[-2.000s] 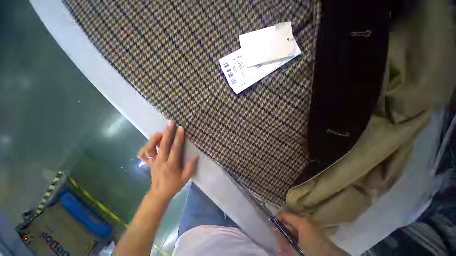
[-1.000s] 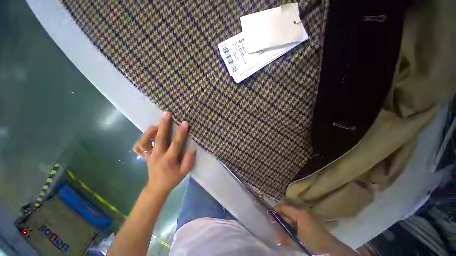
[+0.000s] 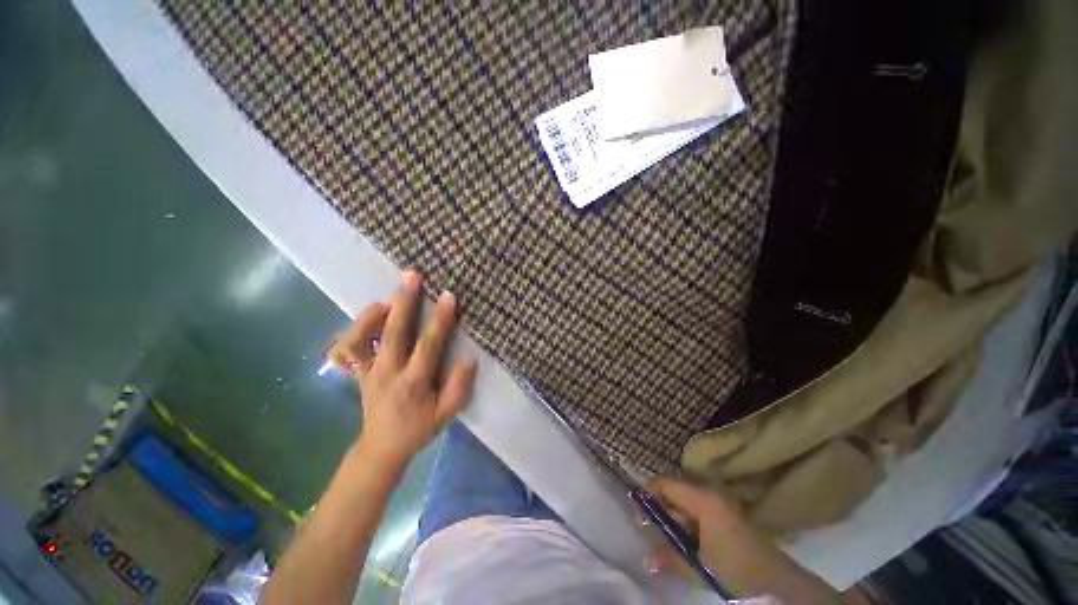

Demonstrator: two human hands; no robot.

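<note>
The checked cloth (image 3: 473, 177) lies over the white table (image 3: 266, 201), its edge running along the table border. My left hand (image 3: 402, 372) is spread, two fingertips touching the cloth edge; a small shiny bit shows at its bent fingers, too unclear to tell whether it is held. My right hand (image 3: 703, 532) holds the shears (image 3: 668, 526) by the dark handles, blades lying along the lower cloth edge. Two tags (image 3: 662, 89), one blank cream and one printed, lie on the check. A dark band (image 3: 857, 177) with buttonholes borders it, then tan cloth (image 3: 816, 461).
Below the table at left are the green floor (image 3: 118, 272), a yellow line, a brown box (image 3: 130, 544) and a blue item (image 3: 195, 490). My lap is against the table's near edge. Dark piled cloth (image 3: 981, 555) shows at the lower right.
The cloth and tags shift slightly in view, mostly with the camera. Both hands keep nearly the same places at the cloth edge, and the shears stay in my right hand.
</note>
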